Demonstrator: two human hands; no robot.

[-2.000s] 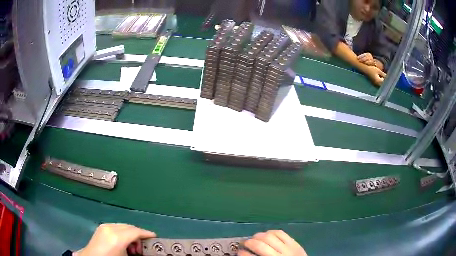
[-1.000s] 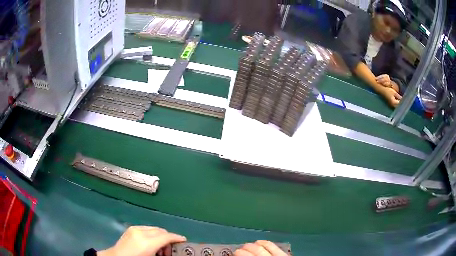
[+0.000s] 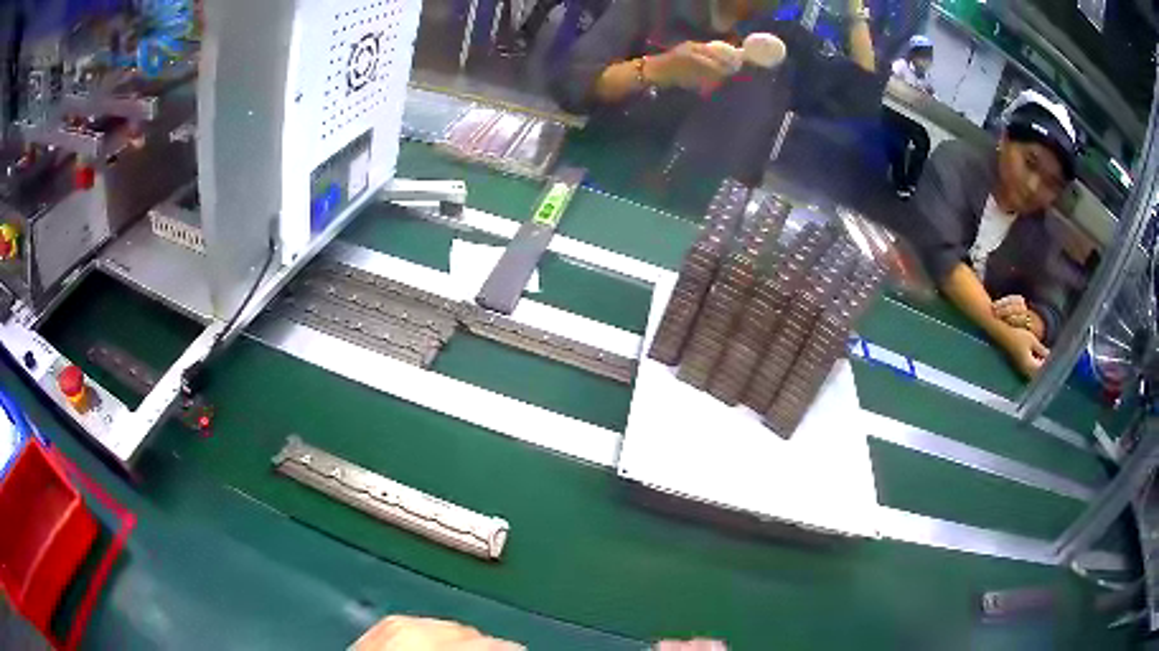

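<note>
My left hand is cut off by the bottom edge; only its back shows. Only a sliver of my right hand shows at the same edge. Their fingers and anything in them are hidden below the picture. A grey-brown bar lies alone on the green bench top, ahead and left of my left hand. Tall columns of stacked bars stand on the far part of a white board. Flat-laid bars lie beside the left machine, with another bar running towards the board.
The left machine has a red emergency stop button. A red bin is at lower left. A long dark strip lies behind the bars. A small bar is at lower right. A capped person sits opposite.
The view has swung left and up, so the bench things sit further right and lower. My hands have dropped mostly out of the picture, and the bar they held no longer shows.
</note>
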